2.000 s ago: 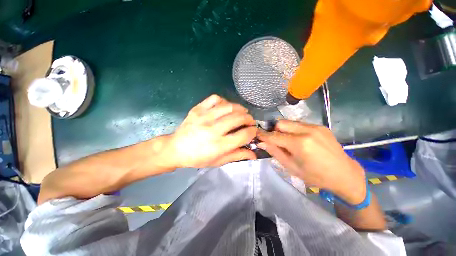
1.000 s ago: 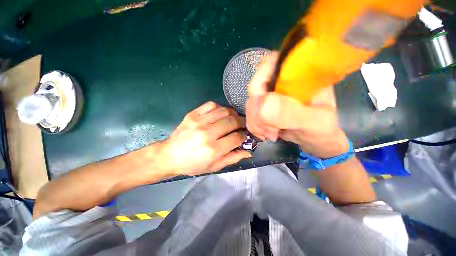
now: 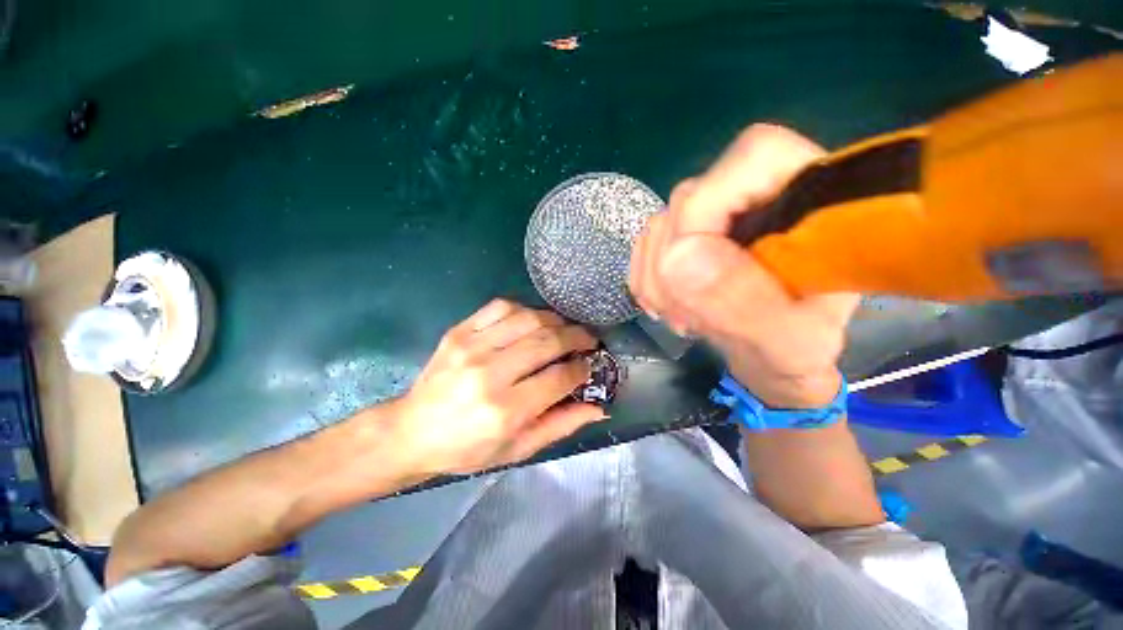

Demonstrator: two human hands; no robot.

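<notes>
My left hand (image 3: 499, 388) rests at the bench edge and holds a small round black unit (image 3: 600, 377) with shiny details between its fingers. My right hand (image 3: 739, 265), with a blue wrist strap (image 3: 788, 406), grips the dark front part of a large orange electric screwdriver (image 3: 961, 197). The screwdriver's tip is hidden by my right hand. The fingers of my right hand are over the right rim of a round grey perforated screw tray (image 3: 579, 252), with small light and coppery specks on it.
A white round item with a clear cup (image 3: 160, 322) stands at left beside a tan cardboard strip (image 3: 80, 394). A white tissue (image 3: 1016, 46) lies at the upper right. A pale flat piece (image 3: 666, 337) lies below the tray, partly hidden. Yellow-black floor tape shows beyond the bench edge.
My right hand left the unit and took hold of the orange screwdriver, which now lies more level and further right. My left hand stays on the unit. The whole view has shifted.
</notes>
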